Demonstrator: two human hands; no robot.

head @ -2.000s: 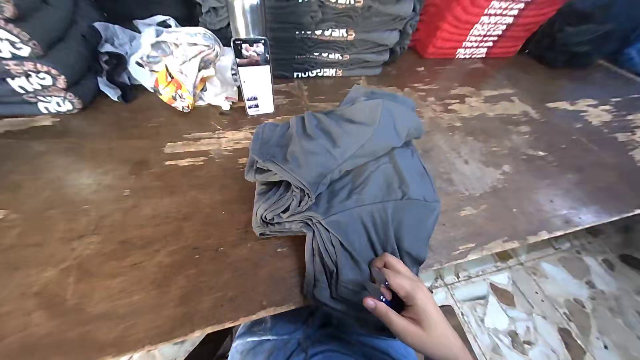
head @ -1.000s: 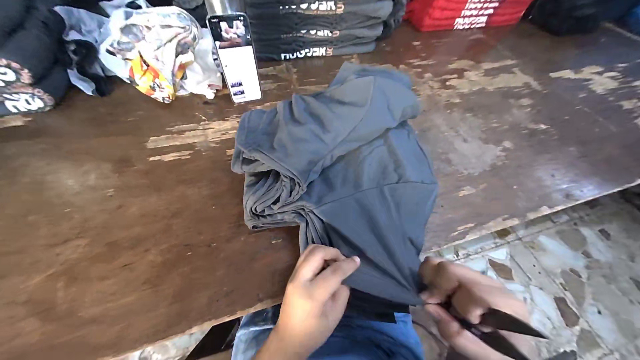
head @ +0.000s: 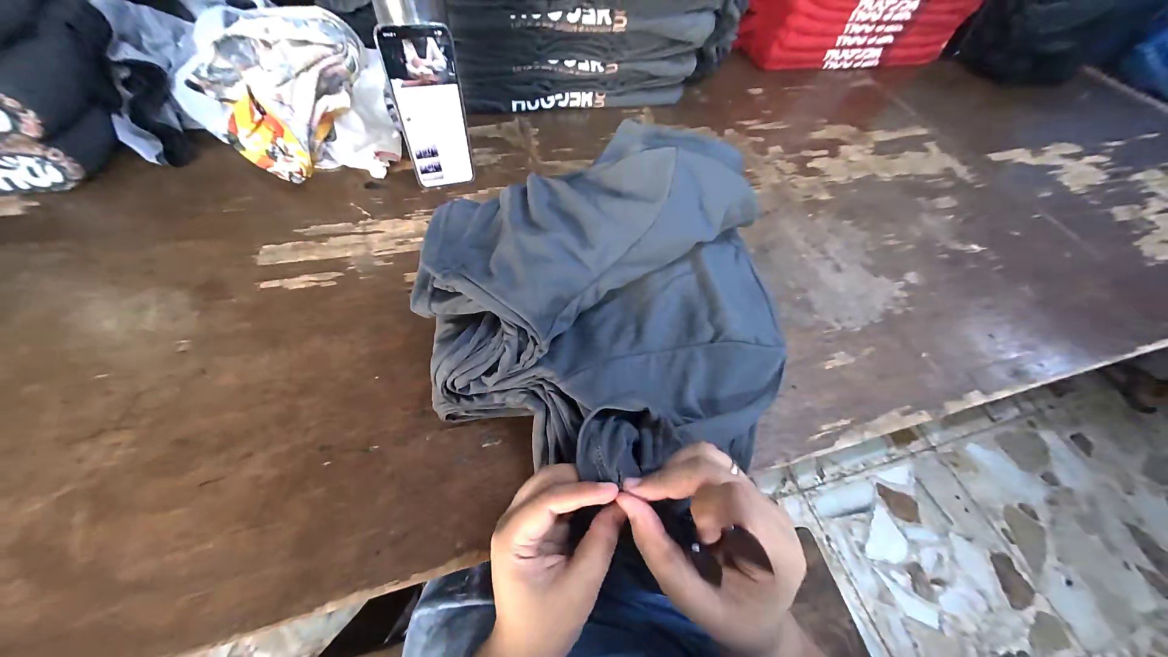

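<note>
A pile of grey fabric garments [head: 639, 301] lies folded and crumpled at the wooden table's near edge. My left hand [head: 552, 547] pinches the lower edge of the pile's fabric between thumb and index finger. Right beside it, my right hand [head: 716, 538] pinches the same spot, its fingertips meeting those of my left hand. Something dark sits within the curled fingers of my right hand; it is mostly hidden, so I cannot tell from this view whether it is the scissors.
A smartphone [head: 427, 105] leans upright behind the pile. Left of it are a crumpled printed cloth [head: 292, 82] and dark folded garments [head: 46, 100]. Stacks of grey shirts [head: 584, 55] and red shirts [head: 849, 32] stand at the back. The worn wooden table [head: 228, 392] ends above a stone-patterned floor [head: 995, 511].
Both hands have come together at the fabric's lower edge. One second ago they were apart, with dark-bladed scissors showing in my right hand. Two seconds ago only my right hand was in view.
</note>
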